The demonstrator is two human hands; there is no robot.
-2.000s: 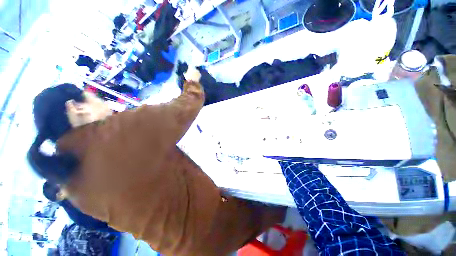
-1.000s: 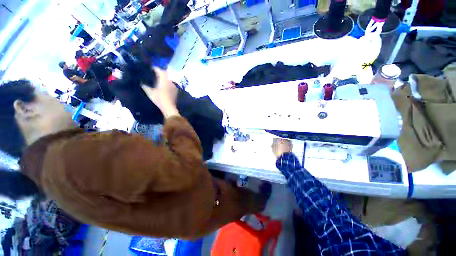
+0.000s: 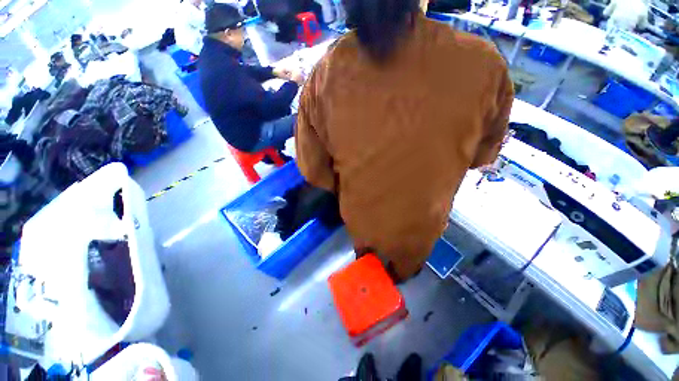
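Neither of my hands shows in the head view. A person in a brown top stands in front of me with their back to me, beside the sewing table (image 3: 514, 231). A sewing machine (image 3: 581, 216) with a long white head and a dark stripe stands on the table at the right. A control panel (image 3: 614, 306) is at the table's front edge. Dark garment pieces (image 3: 547, 143) lie behind the machine. A red-orange stool (image 3: 367, 298) stands on the floor behind the person.
A blue bin (image 3: 287, 257) with dark cloth and clear plastic is left of the person. Another blue bin (image 3: 484, 346) and khaki cloth (image 3: 562, 357) are low at the right. A white trough (image 3: 152, 260) stands at the left. A seated person in dark clothes is farther back.
The view has turned left and down to the floor. My plaid sleeve and hand have left the picture. The person in brown is now upright, back to me, and the dark garment they held is mostly hidden.
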